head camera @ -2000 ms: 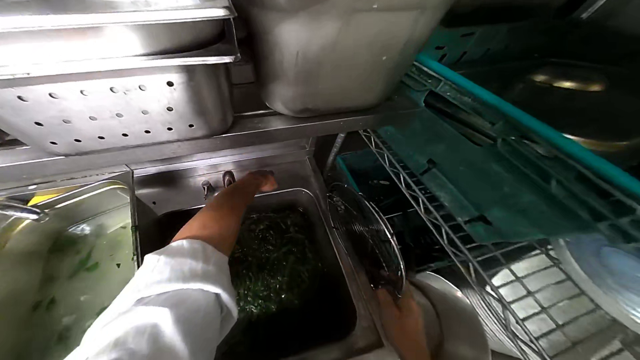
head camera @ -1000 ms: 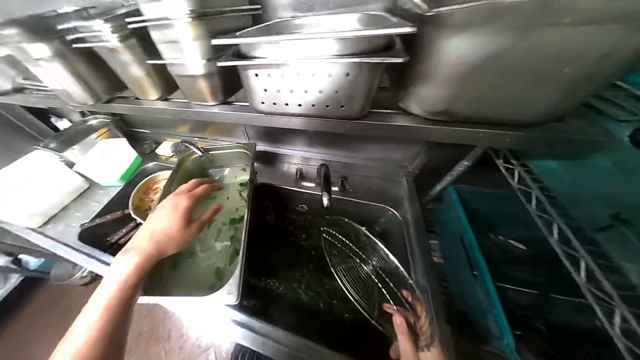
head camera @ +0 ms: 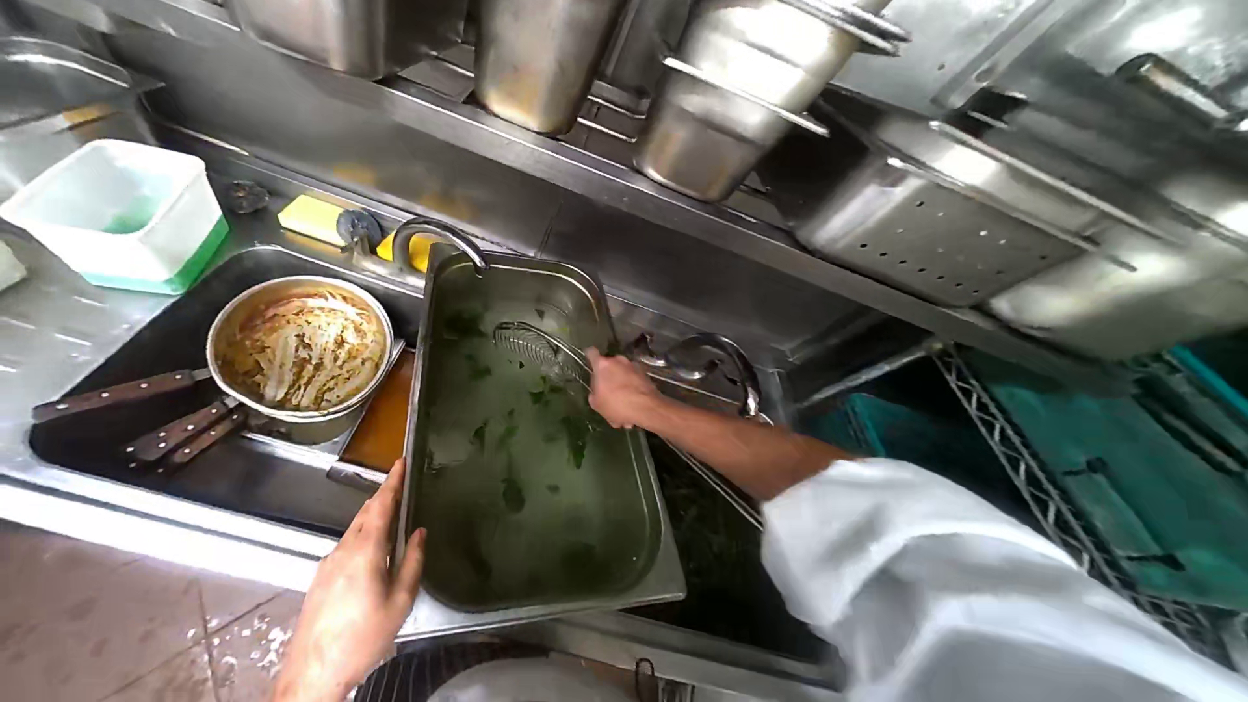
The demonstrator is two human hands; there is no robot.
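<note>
A deep stainless steel pan [head camera: 546, 507] of cloudy greenish water stands across the sinks, with dark green leaves [head camera: 575, 439] floating in it. My right hand [head camera: 624, 390] grips a round wire skimmer [head camera: 536, 346], whose mesh dips into the water near the pan's far end. The skimmer's long handle runs back under my right forearm. My left hand [head camera: 366, 575] rests against the pan's left rim, thumb over the edge and fingers along the outer side. Below my right forearm, the right-hand sink [head camera: 721, 565] holds dark water with greens, partly hidden by my sleeve.
Left sink holds a food-soiled pot [head camera: 297, 346] and wooden-handled tools [head camera: 185, 429]. Behind it are a yellow sponge [head camera: 312, 217] and a curved faucet [head camera: 439, 226]; a white plastic tub [head camera: 122, 210] stands left. A shelf [head camera: 546, 156] with steel containers overhangs the pan. A wire rack [head camera: 1014, 468] stands right.
My right hand and the skimmer have moved left from the right-hand sink into the pan. My left hand, above the pan a second ago, is now at its left rim. The view has swung left.
</note>
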